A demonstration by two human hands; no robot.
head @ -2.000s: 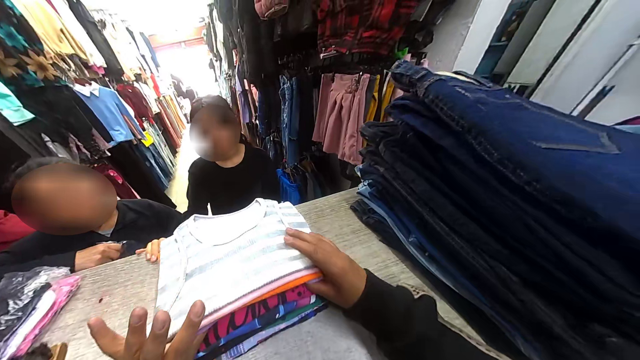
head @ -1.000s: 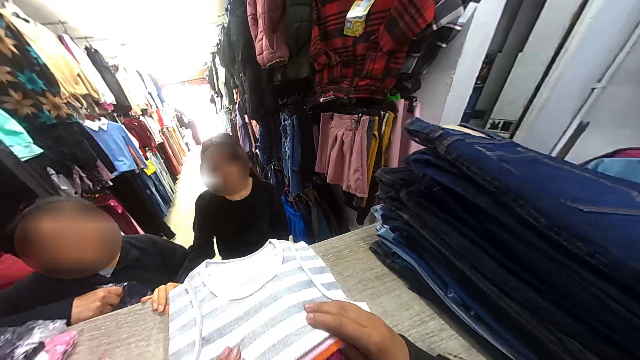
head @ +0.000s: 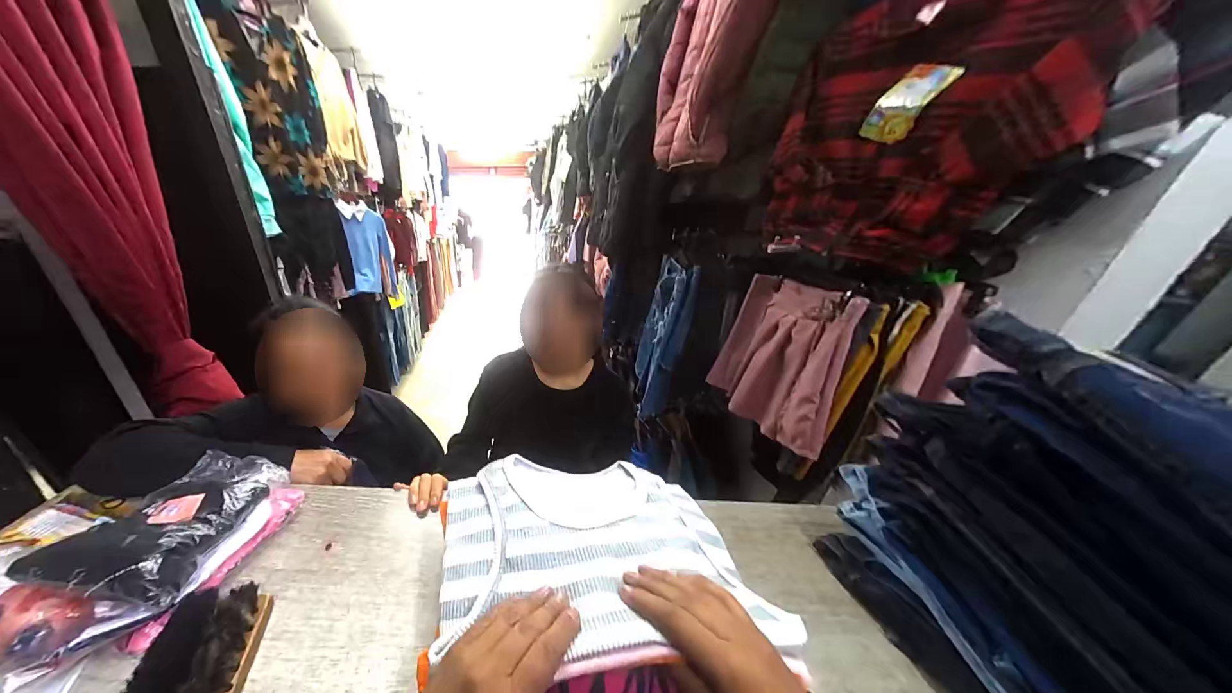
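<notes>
A folded white and grey striped knit top (head: 577,549) lies uppermost on a stack of folded clothes on the counter. Pink, orange and magenta fabric edges show beneath it. My left hand (head: 510,645) rests on the lower left part of the top, fingers nearly together. On its lower right part lies my right hand (head: 707,630), palm down, with the fingers pointing up and to the left. Neither hand grips the fabric. The wrists and the stack's near side are cut off by the frame's bottom edge.
A tall pile of folded jeans (head: 1039,500) stands at right. Plastic-wrapped garments (head: 144,549) and a brush with dark bristles (head: 207,635) lie at left. Beyond the grey counter (head: 337,587) are two people (head: 308,404) (head: 553,404), hands at its edge. Clothing racks line the aisle.
My left hand has come onto the striped top; two seconds ago it was raised at the stack's near left side. My right hand has moved from the top's right edge inward. The view has swung left.
</notes>
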